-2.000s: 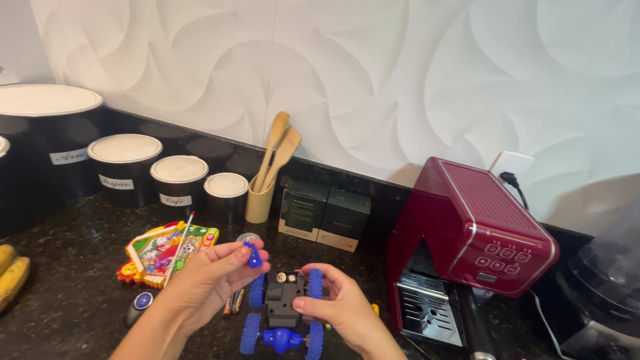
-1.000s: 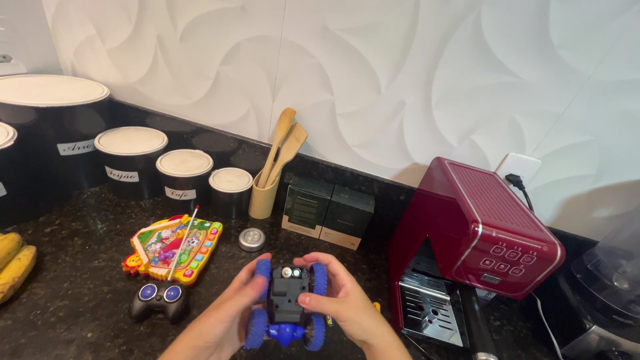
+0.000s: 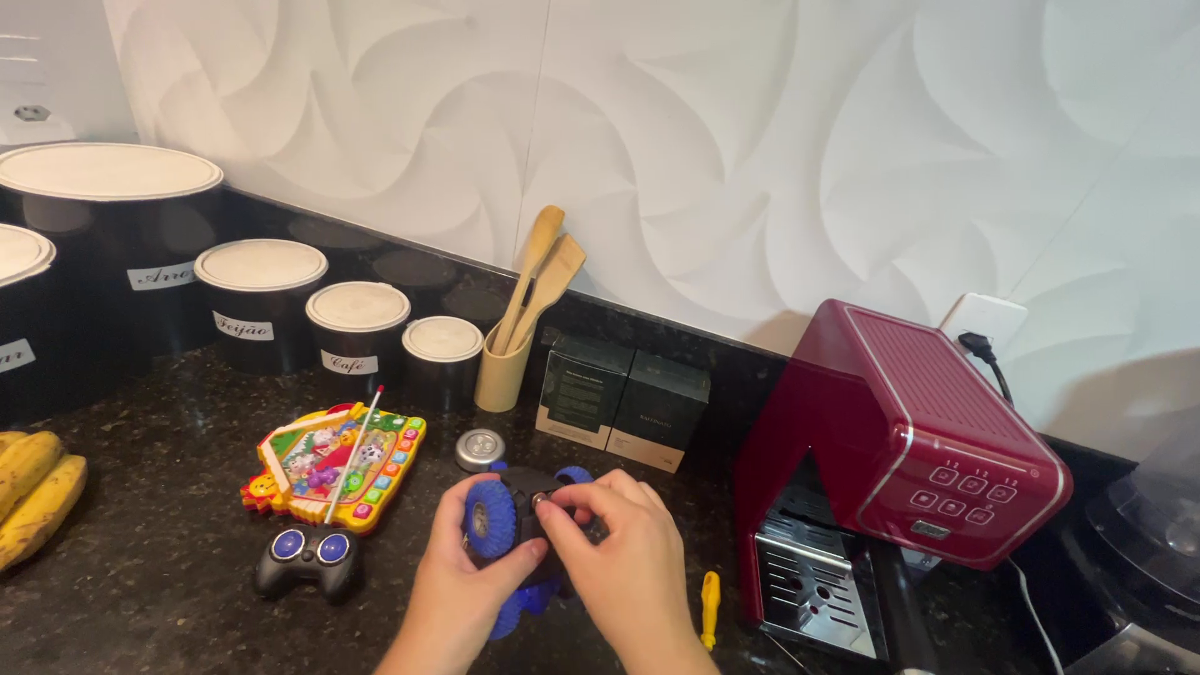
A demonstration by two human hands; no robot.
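Note:
A black toy car with blue wheels is held above the counter, its body tilted. My left hand grips it from the left, with the thumb on the black body. My right hand has its thumb and index finger pinched at a small metallic part on the body; the fingers hide most of that part. Left of the hands, a black game controller with two blue dials lies on the counter. To the right lies a yellow-handled screwdriver. A round silver puck-shaped object sits just behind the car.
A colourful toy tablet with a thin stick across it lies at the left, near bananas. Black canisters, a holder with wooden utensils and small dark boxes stand behind. A red espresso machine stands right.
The small blue piece held in my left hand two seconds ago is no longer seen there. Both hands have turned and tilted the car, and my right fingers have moved onto its metallic part.

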